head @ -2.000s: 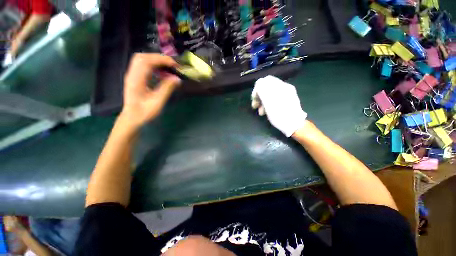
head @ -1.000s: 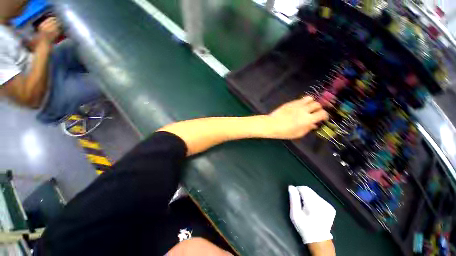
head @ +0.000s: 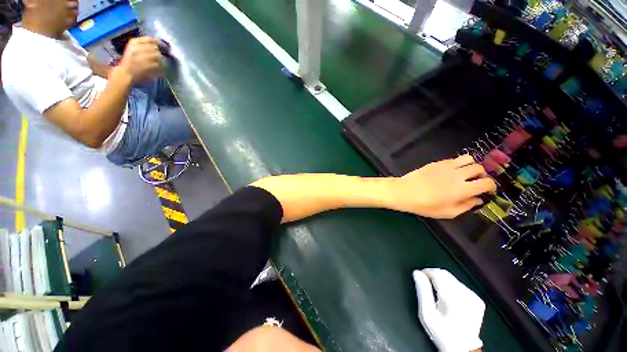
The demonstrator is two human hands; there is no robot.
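My bare left hand (head: pixel 447 187) is at the near edge of the black compartment tray (head: pixel 385 141), fingertips among the clipped parts beside a yellow binder clip (head: pixel 496 207). Whether the fingers grip anything is hidden by the hand. My right hand (head: pixel 448 309), in a white glove, is over the bench near the tray's front edge, fingers curled; its inside cannot be seen. The tray holds rows of dark parts with pink, yellow, blue and teal clips, silver wires sticking out.
The dark green bench (head: pixel 237 148) runs to the upper left, with a white rail and metal post (head: pixel 311 45). A seated person in a white shirt (head: pixel 58 75) works at its far side. A second stacked tray (head: pixel 536 51) full of clips stands behind the first.
The view has swung left, bringing the seated person in and taking the loose clip pile out. My left hand has gone with a yellow clip from above the tray's edge to the rows.
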